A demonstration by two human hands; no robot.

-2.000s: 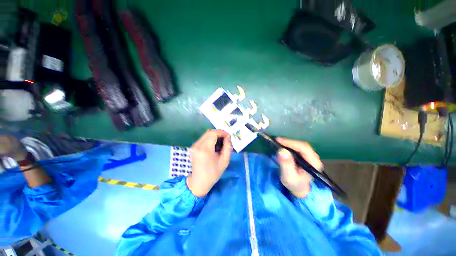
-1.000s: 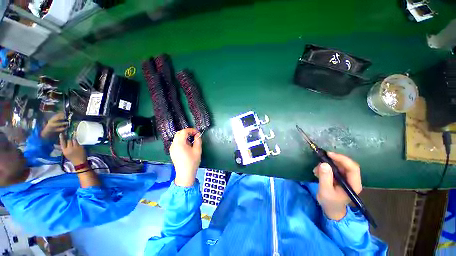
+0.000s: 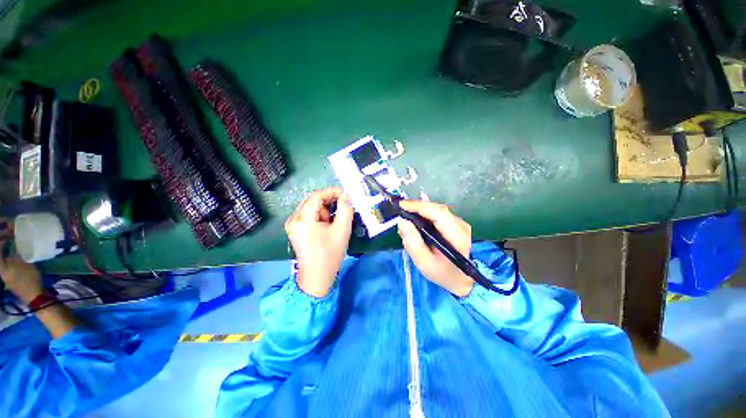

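A white panel (image 3: 351, 180) with three dark rectangles lies tilted on the green bench near its front edge, hooked pale tabs on its right side. My right hand (image 3: 438, 245) holds a black soldering iron (image 3: 446, 248) like a pen; its tip is over the panel's middle. My left hand (image 3: 321, 237) is at the panel's left edge, thumb and fingertips together near a small dark piece; what it pinches is too small to tell. The lowest hooked tab is mostly hidden by my right hand.
Long black-and-red ridged strips (image 3: 237, 122) lie at left. A black fan (image 3: 495, 53), a clear tape roll (image 3: 595, 80) and a black station (image 3: 679, 77) on a tan board (image 3: 646, 147) stand at right. A neighbour's hand (image 3: 20, 277) and equipment (image 3: 86, 147) are far left.
Since one second ago, my left hand has come from the ridged strips to the panel's left edge. My right hand has brought the iron over the panel. The camera view has shifted.
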